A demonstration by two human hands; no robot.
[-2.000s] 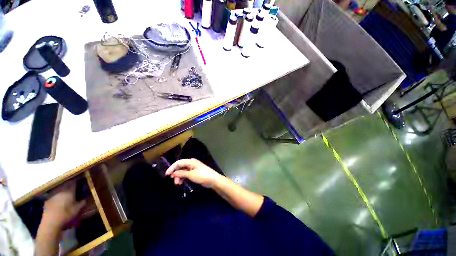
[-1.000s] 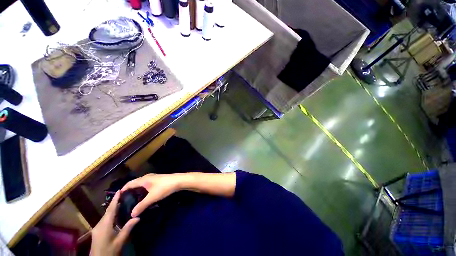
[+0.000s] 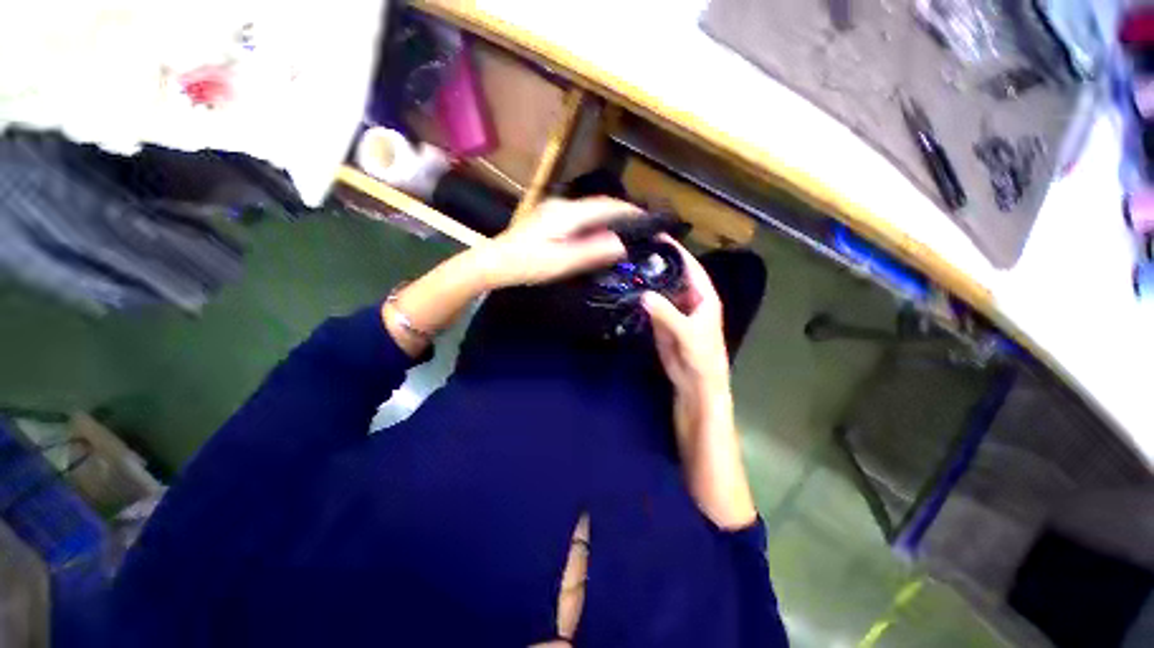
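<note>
My left hand [image 3: 557, 241] and my right hand [image 3: 690, 329] are together over my lap, below the table's edge. Between them is a small dark round object [image 3: 656, 266] with a glint and small shiny bits; blur hides what it is. My right hand's fingers and thumb grip its right side. My left hand's fingers lie over its upper left side, and I cannot tell how firmly they hold it.
An open wooden drawer [image 3: 552, 152] at my left holds a pink case [image 3: 463, 101] and a white roll [image 3: 384, 152]. White cloth [image 3: 279, 76] hangs at upper left. The grey mat [image 3: 835, 76] with a dark tool [image 3: 934, 155] and metal heap [image 3: 1009, 168] lies at upper right.
The view has turned left, bringing the white cloth and drawer into sight. My left hand came from the drawer to meet my right hand around the dark object, which both hands still surround.
</note>
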